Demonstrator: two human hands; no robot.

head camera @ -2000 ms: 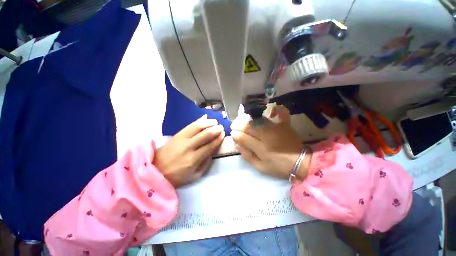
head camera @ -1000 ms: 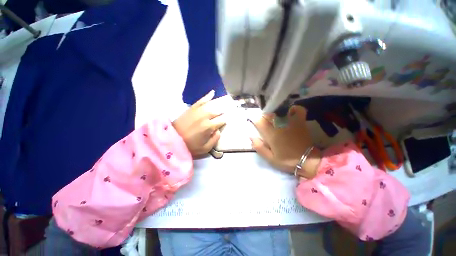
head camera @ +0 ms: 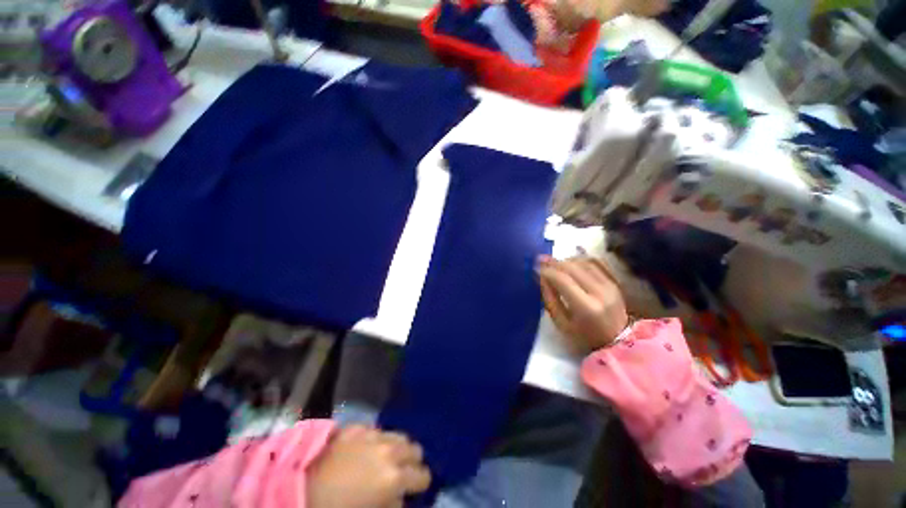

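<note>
A long navy panel [head camera: 477, 268] lies from beside the machine needle area over the table's front edge and down to my lap. My left hand [head camera: 373, 466] is low at the bottom, its fingers curled on the panel's lower end. My right hand [head camera: 584, 298] is at the panel's right edge, just in front of the sewing machine head [head camera: 636, 159], with fingertips at the cloth edge; whether they pinch it is blurred. A larger navy body panel [head camera: 288, 198] lies on the table to the left.
Orange-handled scissors [head camera: 730, 347] and a smartphone [head camera: 812, 374] lie right of my right hand. Dark scraps [head camera: 676, 258] lie by the machine. A red basket [head camera: 517, 64] and a green basket [head camera: 700, 87] stand behind. A purple machine [head camera: 114, 64] is far left.
The view has swung up and left. The long panel now extends towards my lap. My left hand has moved from beside the needle down to its lower end; my right hand stays near the machine.
</note>
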